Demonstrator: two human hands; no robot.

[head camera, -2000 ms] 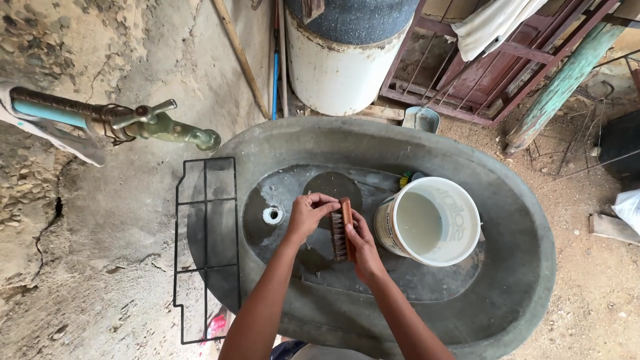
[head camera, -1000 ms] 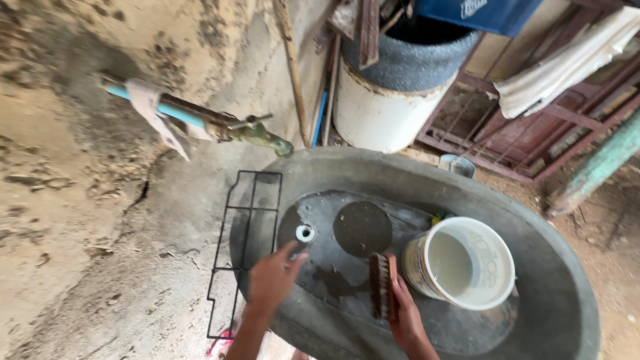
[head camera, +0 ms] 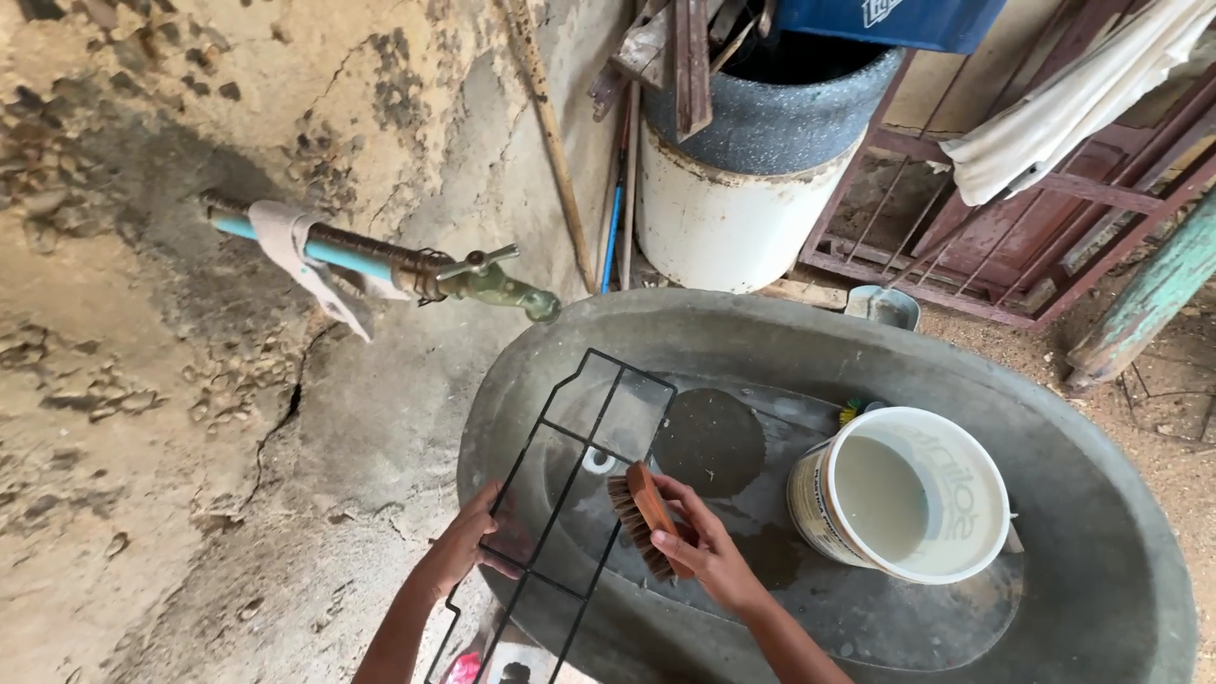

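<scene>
My left hand [head camera: 480, 541] grips the left side of a black metal grate [head camera: 567, 491], which is tilted over the left end of an oval concrete basin [head camera: 1073, 446]. In my right hand [head camera: 698, 541] is a scrub brush [head camera: 654, 521] with a wooden back; its dark bristles face left, close to the grate's right bar. A white plastic bucket [head camera: 898, 494] holding cloudy water stands inside the basin, to the right of the brush. Behind the grate, a white drain fitting [head camera: 598, 462] shows on the basin floor.
A brass tap [head camera: 499, 290] on a pipe with a cloth [head camera: 299, 256] juts from the rough wall over the basin's left rim. Beyond the basin stand a white and grey barrel [head camera: 750, 180], a small metal container [head camera: 882, 308] and a reddish metal gate [head camera: 1073, 209]. A yellow-bristled brush [head camera: 848, 412] lies behind the bucket.
My left hand was empty a second ago and has taken hold of the grate, which has moved from the basin's left edge to over its inside. The brush remains in my right hand.
</scene>
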